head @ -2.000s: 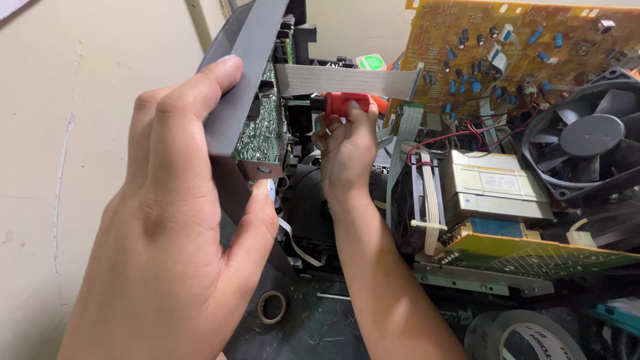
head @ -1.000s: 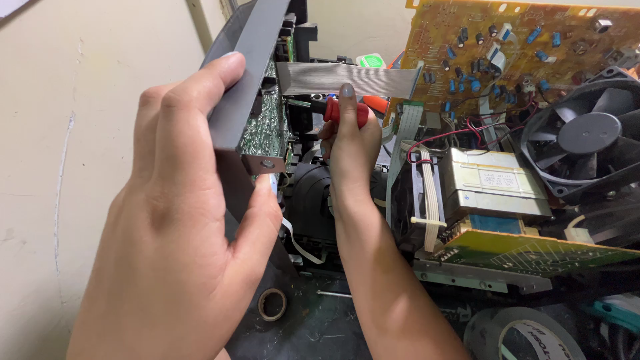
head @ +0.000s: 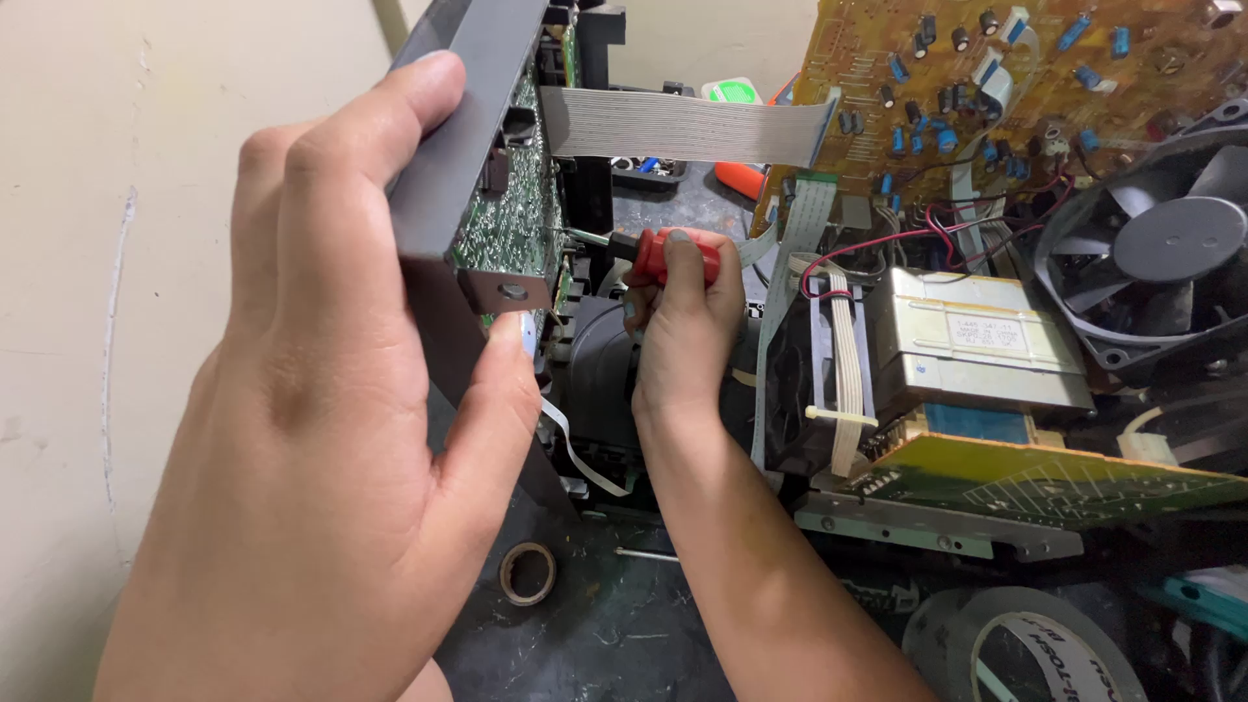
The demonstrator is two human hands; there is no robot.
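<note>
My left hand (head: 341, 390) grips the dark plastic front panel (head: 473, 127) of an opened electronic unit, fingers over its outer side and thumb by a metal bracket (head: 507, 291). A green circuit board (head: 507, 214) is fixed inside this panel. My right hand (head: 687, 312) holds a red-handled screwdriver (head: 678, 258), its shaft pointing left at the board's edge; whether the tip touches is hard to tell. A wide flat ribbon cable (head: 687, 125) runs above it from the panel to an upright brown circuit board (head: 907, 107).
On the right are a transformer (head: 985, 336), a black cooling fan (head: 1170, 239) and a lower circuit board (head: 1053, 483). Below lie a small tape ring (head: 527, 573), a metal rod (head: 645, 555) and a clear tape roll (head: 1033, 648). A parts tray (head: 648, 175) stands behind.
My right hand has moved a little lower, and the screwdriver's shaft now shows, pointing at the green board. My left hand keeps its hold on the panel.
</note>
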